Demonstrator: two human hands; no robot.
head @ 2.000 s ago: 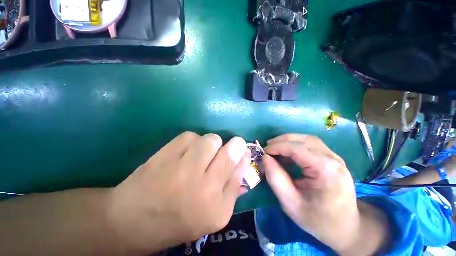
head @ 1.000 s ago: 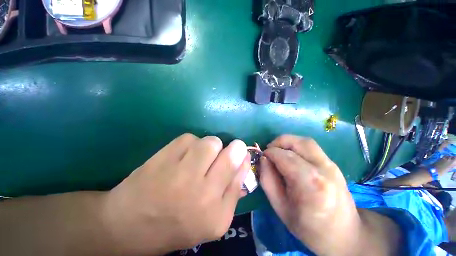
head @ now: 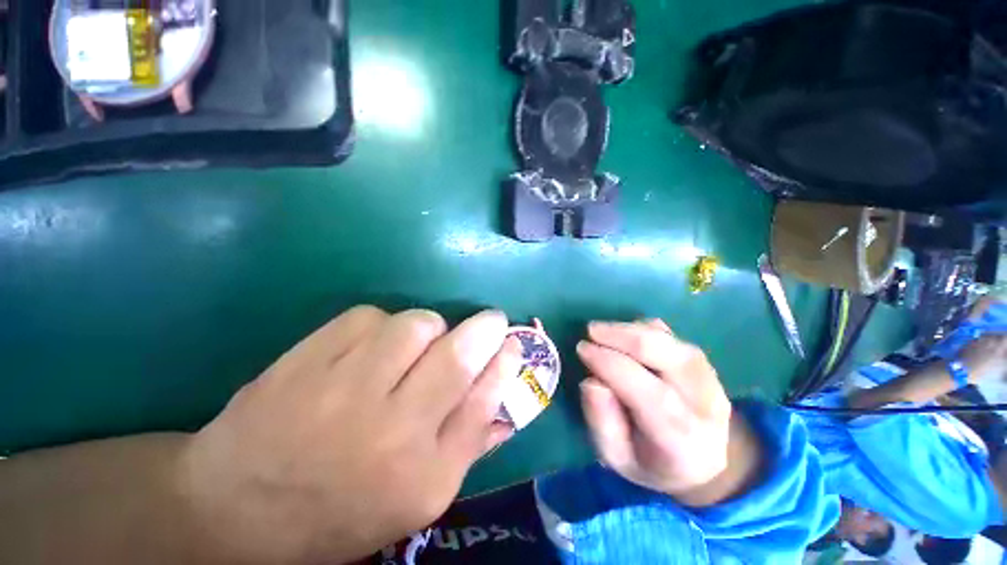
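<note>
My left hand [head: 364, 419] holds a watch case [head: 555, 359] by its left side, just above the green mat near its front edge. The case has a pinkish rim and a short lug at the top. Inside show a dark circuit board [head: 537, 351], yellow-gold tape [head: 536, 386] and part of a white battery [head: 521, 406]. My left fingers hide the left part of the case. My right hand [head: 657, 408] is just right of the case, apart from it, with curled fingers and a small gap between thumb and index. Nothing shows in it.
A black tray [head: 265, 121] with a filled watch case [head: 133, 55] is upper left. A black holding fixture [head: 565, 127] lies top centre. A black bin [head: 861, 105], brown pot [head: 834, 245], tweezers-like tool [head: 780, 304] and gold tape scrap [head: 702, 273] are right. Another person's arm [head: 911, 386] shows lower right.
My right hand has come away from the watch case and its fingers have parted slightly. More of the case's inside shows. The whole view has shifted, with bench items appearing further left.
</note>
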